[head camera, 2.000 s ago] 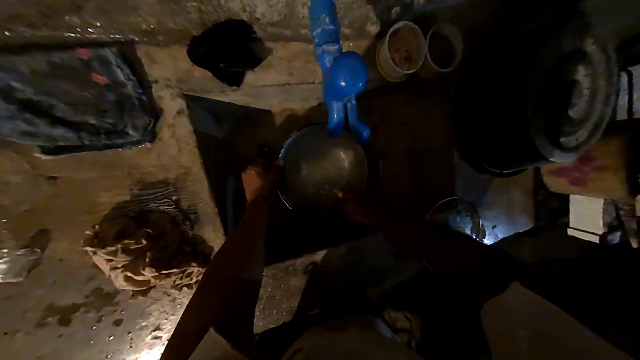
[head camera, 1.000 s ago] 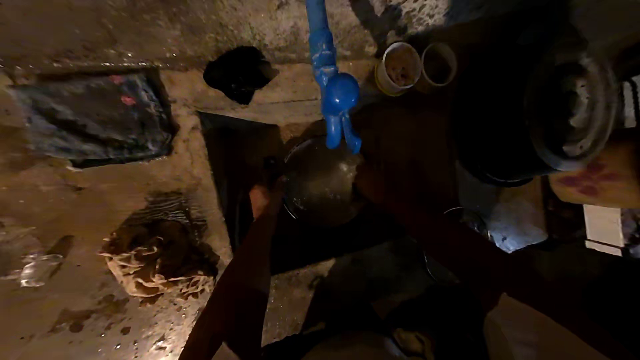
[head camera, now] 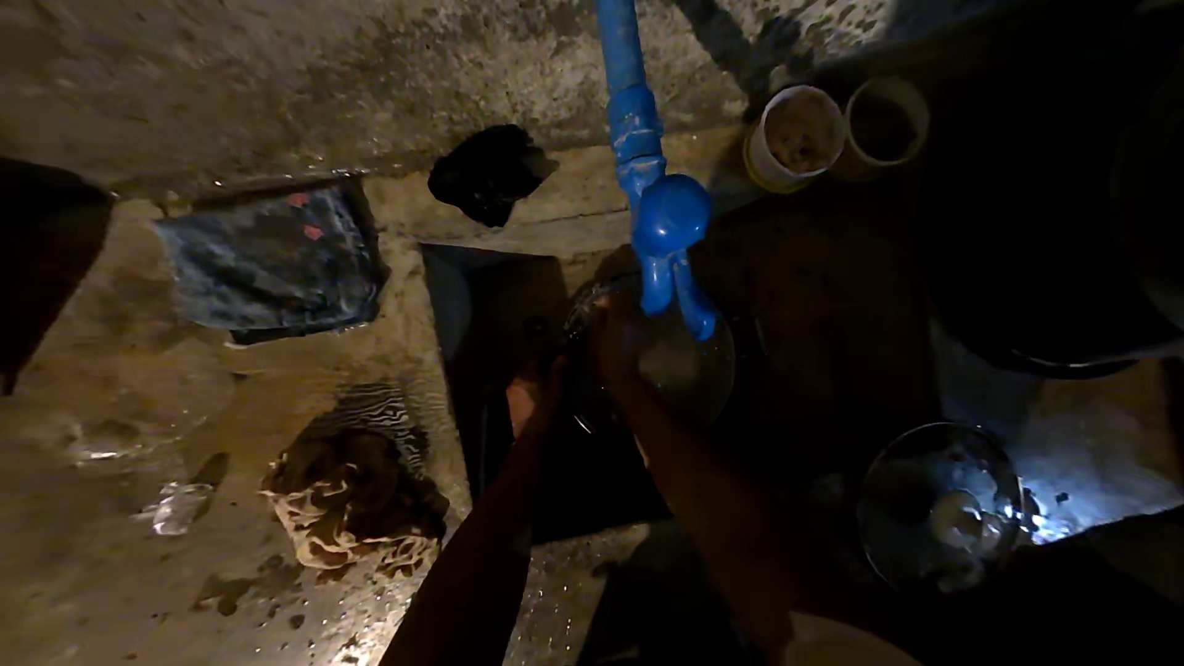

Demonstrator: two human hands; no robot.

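A round metal pan or bowl (head camera: 703,379) with a dull, wet-looking inside lies in a dark sunken basin (head camera: 448,305), under a blue plastic tap (head camera: 673,215). My left hand (head camera: 529,400) is at the left side of the vessel, by what looks like a dark handle; the shadow hides its fingers. My right hand (head camera: 615,338) reaches inside the vessel, near its left wall. Whether it holds a scrubber or cloth is too dark to tell.
Folded dark cloth (head camera: 268,264), a crumpled brown cloth (head camera: 356,509) and a black bundle (head camera: 490,176) lie around the basin. Two tubs (head camera: 803,131) stand behind it. On the right are a large dark pot (head camera: 1036,231) and a round, shiny lid or dish (head camera: 942,509).
My right hand has moved from the right side of the vessel to its left inner side. My left hand stays at the vessel's left side. The view has shifted somewhat.
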